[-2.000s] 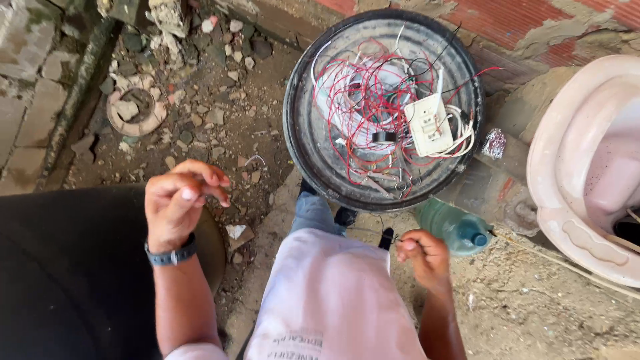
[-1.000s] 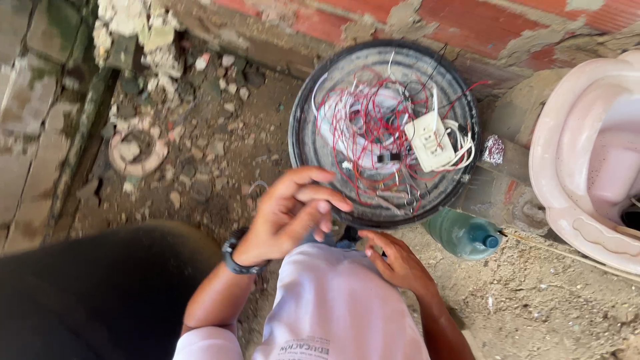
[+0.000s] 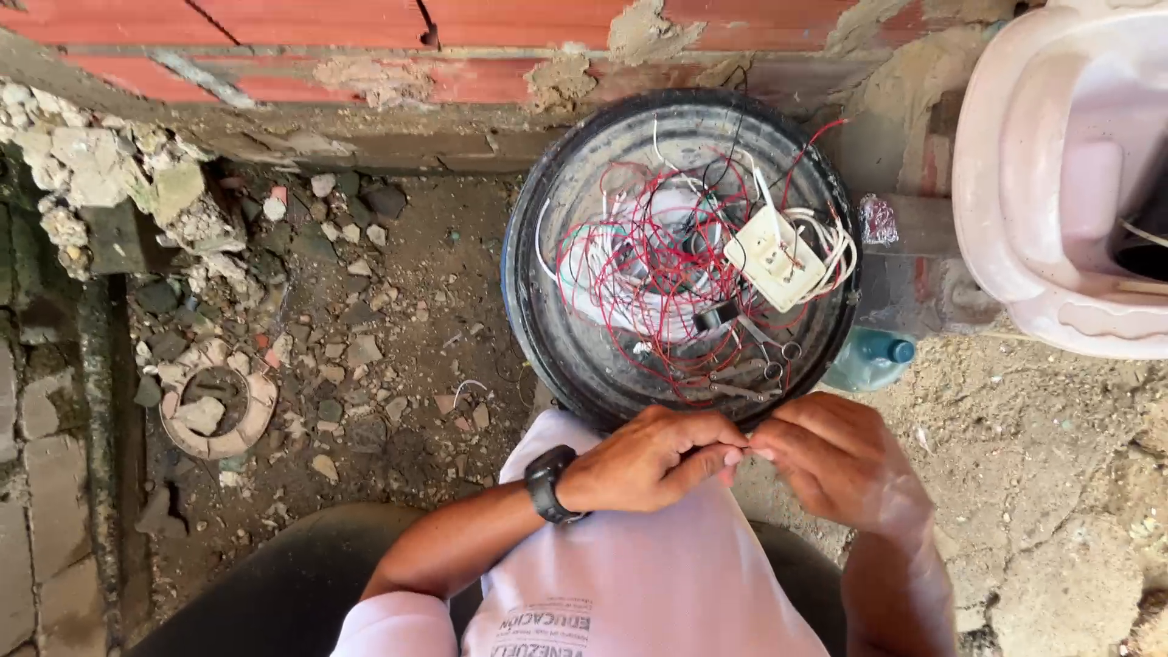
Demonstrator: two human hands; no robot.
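Observation:
My left hand (image 3: 652, 459), with a dark watch on its wrist, meets my right hand (image 3: 826, 461) just below the near rim of a round black lid or tub (image 3: 538, 342). The fingertips of both hands are pinched together; whether something tiny is between them cannot be made out. Tangled red wire (image 3: 671, 292) lies over white cable (image 3: 598, 283) on the round surface. A cream electrical outlet (image 3: 776, 260) with white cord rests at the right of the tangle. Scissors (image 3: 766, 342) and a roll of black tape (image 3: 717, 316) lie near it.
A teal plastic bottle (image 3: 871, 359) lies right of the round lid or tub. Crumpled foil (image 3: 878, 219) is above it, and a pale pink plastic basin (image 3: 995, 182) stands at far right. A brick wall (image 3: 511, 27) runs behind. Rubble and a broken ring (image 3: 260, 411) lie left.
My hands were apart two seconds ago, at either side of the shirt; now they meet at the fingertips by the near rim. The view has shifted.

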